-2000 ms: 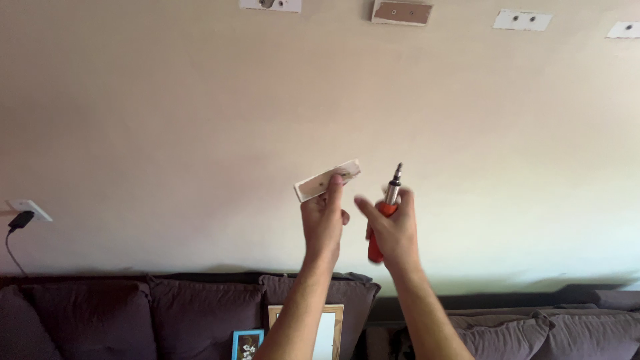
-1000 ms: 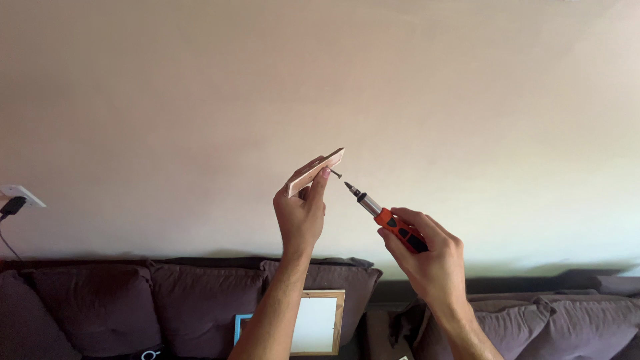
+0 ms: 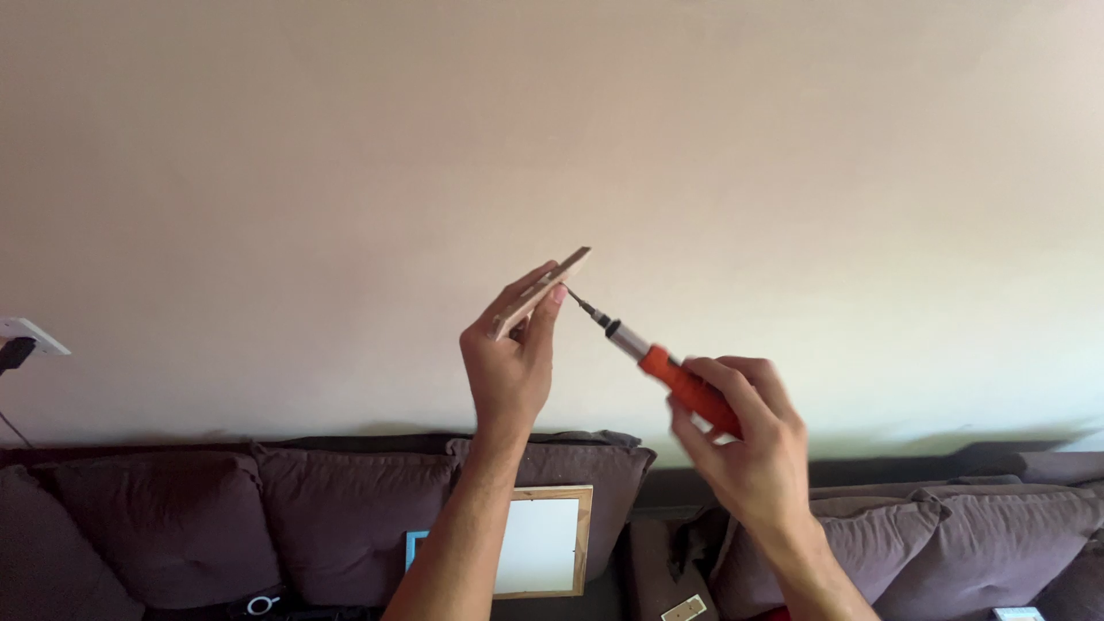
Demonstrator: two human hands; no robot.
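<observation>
Near the middle of the view, my left hand (image 3: 515, 362) pinches a small flat plate (image 3: 552, 280), tilted and seen almost edge-on. A thin screw (image 3: 573, 294) stands out from the plate's right face, beside my left thumb. To the right, my right hand (image 3: 750, 440) grips the orange handle of a screwdriver (image 3: 660, 362) with a metal shaft. The screwdriver points up and left, its tip at the head of the screw. Blur hides exactly how the tip sits there.
A plain wall (image 3: 552, 129) rises ahead. Dark cushioned sofas (image 3: 354, 509) run along its foot. A wooden frame (image 3: 586, 539) and a blue-edged frame (image 3: 416, 545) lean there. A small plate (image 3: 684, 609) lies on the sofa arm. At the left is a wall socket (image 3: 39, 335) with a black plug.
The screwdriver, upright beside the plate two seconds ago, now points at it and meets the screw. The plate has turned edge-on. The view has tilted down, and the plates high on the wall are out of sight.
</observation>
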